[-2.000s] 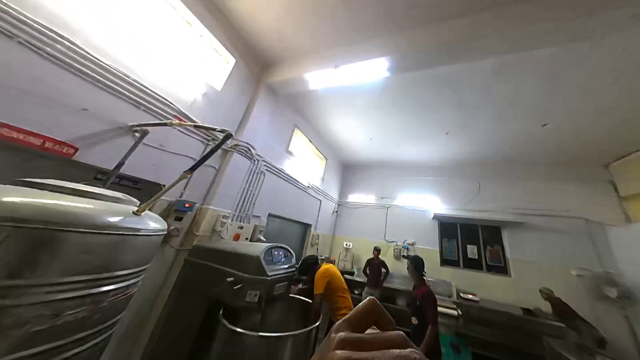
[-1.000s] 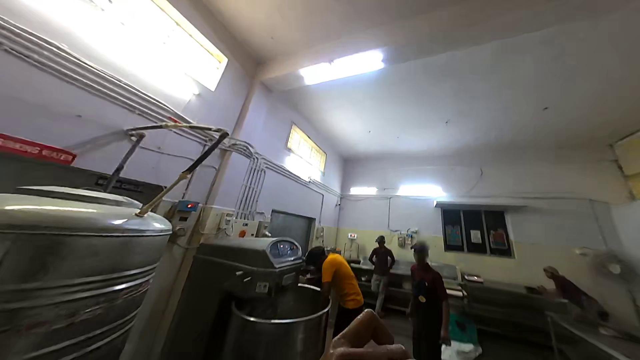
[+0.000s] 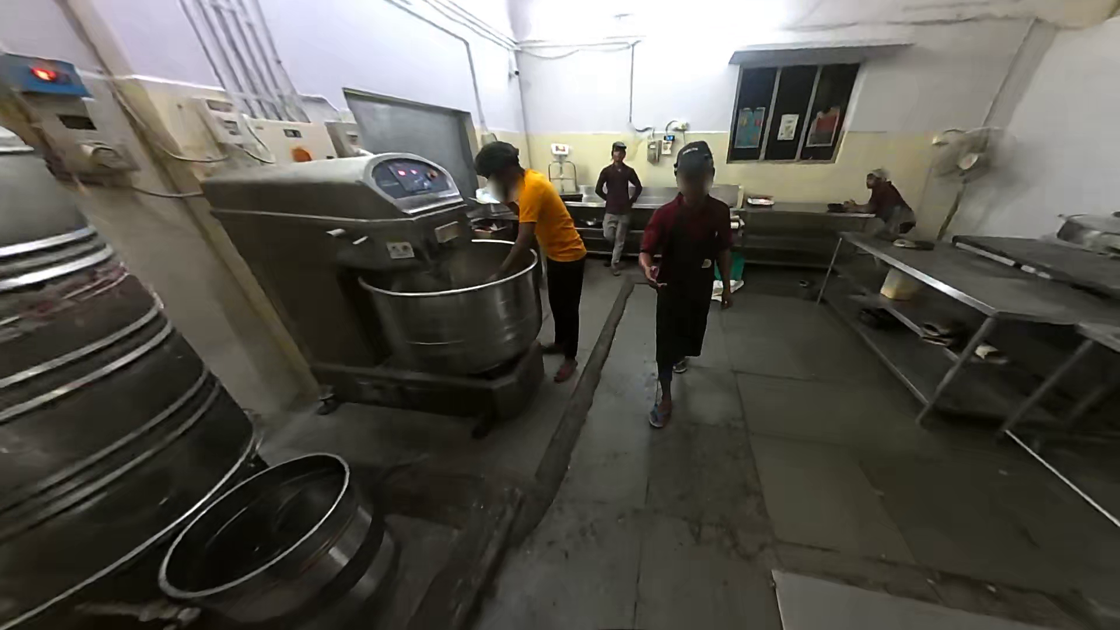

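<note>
Neither my left hand nor my right hand shows in the head view. At the lower left stands a round steel pot (image 3: 350,560), with a large ribbed steel tank (image 3: 79,376) beside it. Behind them is a big dough mixer (image 3: 306,236) with a wide steel bowl (image 3: 455,324) and a lit control panel. A person in a yellow shirt (image 3: 551,219) bends over this bowl with an arm reaching inside.
A person in a dark apron (image 3: 687,271) stands on the floor ahead. Another person (image 3: 619,197) is by the back counter, and one more (image 3: 888,206) leans at the right. Steel tables (image 3: 989,293) and a fan (image 3: 967,160) are on the right.
The view has tilted well down to the floor. A hand seen at the bottom edge earlier is out of view. The person in the dark apron has come nearer.
</note>
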